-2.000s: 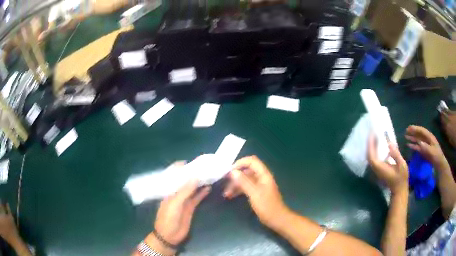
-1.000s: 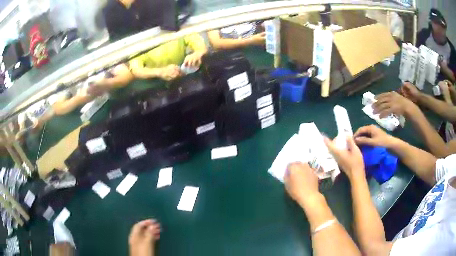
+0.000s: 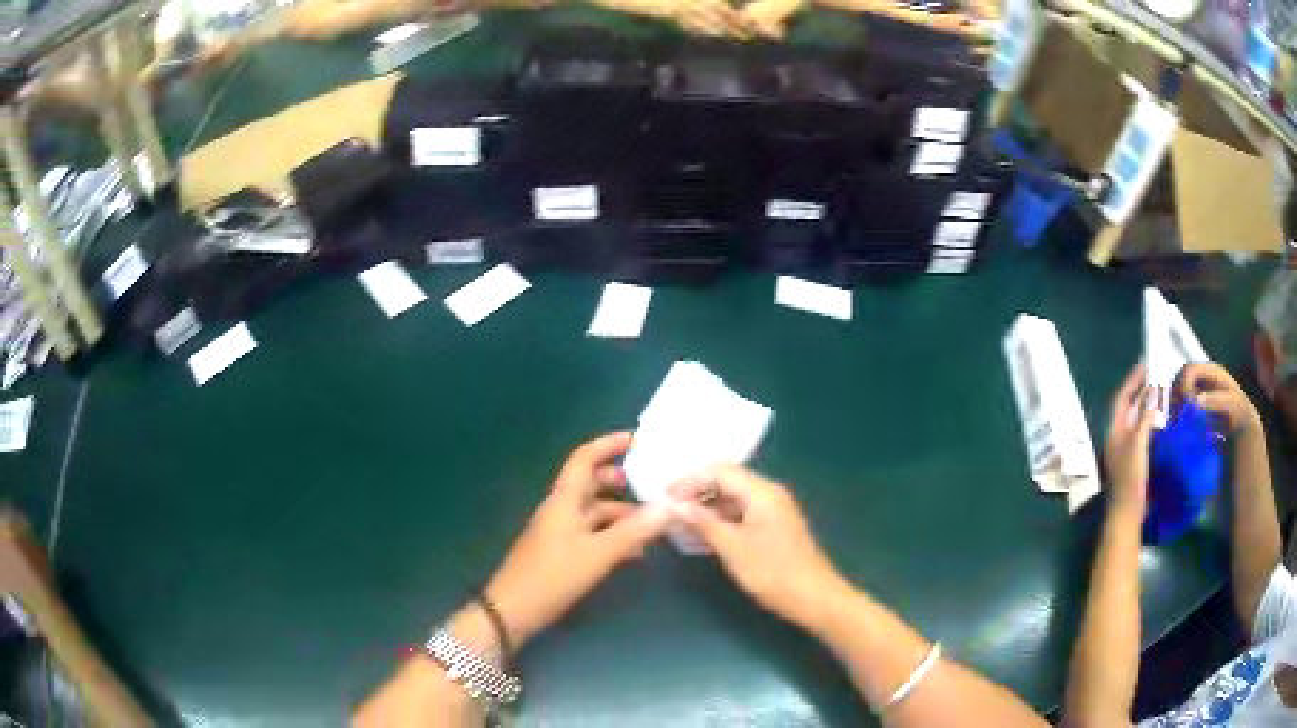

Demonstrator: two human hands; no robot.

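A soft, wrinkled white protective bag (image 3: 694,427) is held just above the dark green table (image 3: 384,526), in the middle of the view. My left hand (image 3: 590,519) grips its lower left edge with thumb and fingers. My right hand (image 3: 754,533) pinches its lower edge, close beside the left hand. The bag's upper part spreads away from me. I cannot tell whether anything is inside it.
White card slips (image 3: 488,295) lie in a row before stacked black boxes (image 3: 683,171). A white unit carton (image 3: 1050,410) lies at right. Beside it, a neighbour's hands hold a white item and a blue cloth (image 3: 1183,469). A blue bin (image 3: 1034,192) stands behind. Another forearm shows at lower left.
The view has turned back from the right. My right hand has left the neighbour's area and now holds the bag with my left hand. The carton now lies on the table at right.
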